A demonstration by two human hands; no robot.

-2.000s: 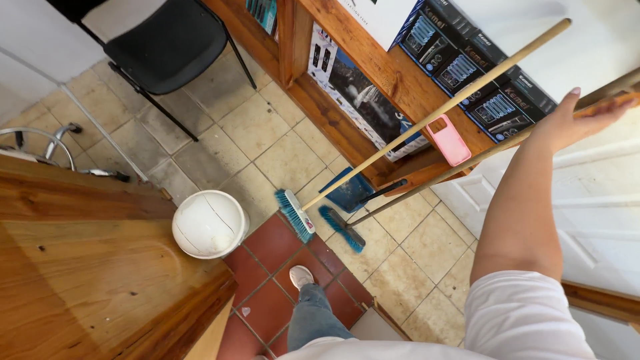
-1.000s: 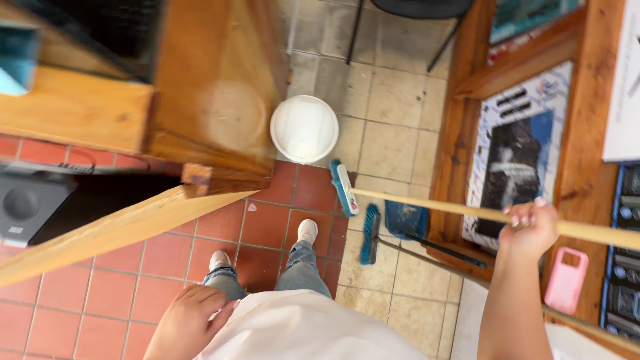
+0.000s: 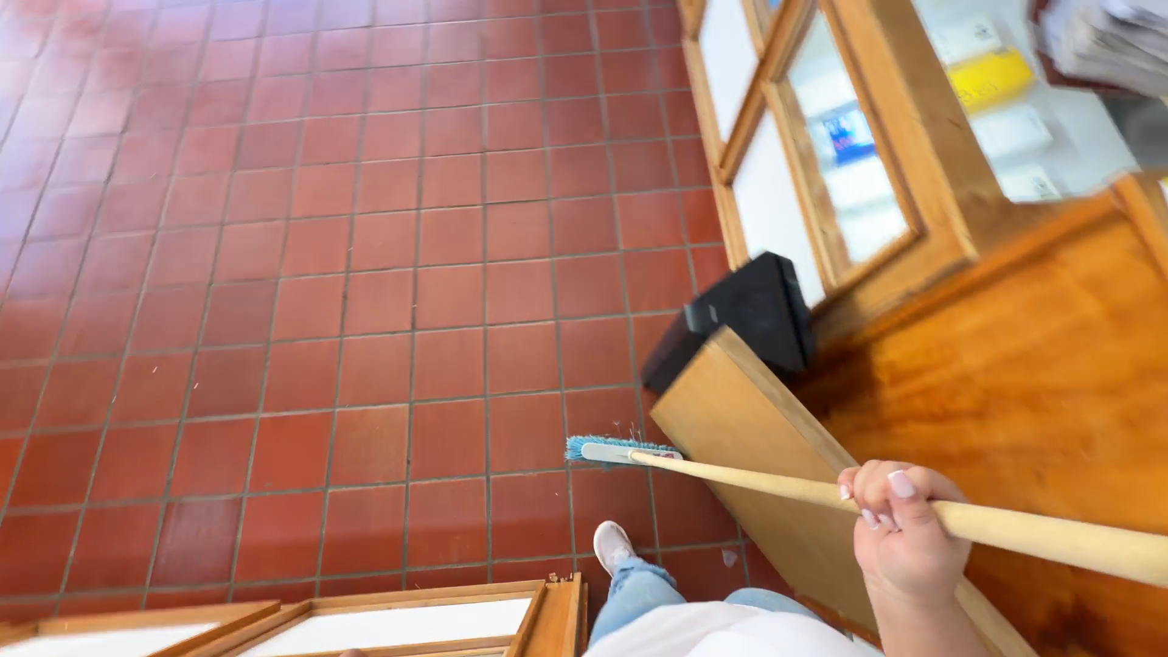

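Observation:
My right hand (image 3: 908,529) is closed around the pale wooden handle of a broom (image 3: 757,479), at the lower right. The handle runs from the right edge down to a white and blue head with blue bristles (image 3: 607,450), low over or on the red tiles; whether it touches them I cannot tell. Some loose strands stick up from the bristles. Of my left hand, at most a sliver of skin shows at the bottom edge, too little to tell its state.
Red floor tiles (image 3: 374,301) spread to the left and ahead. A wooden panel (image 3: 766,456) slants beside the broom, with a black speaker-like box (image 3: 748,315) behind it. A wood-and-glass display case (image 3: 949,201) stands right, and a wood-framed unit (image 3: 383,625) lies along the bottom edge.
The view has swung to the open tiled floor. My right hand, open beside the handles two seconds ago, now grips the broom, which has moved away from the second broom and dustpan.

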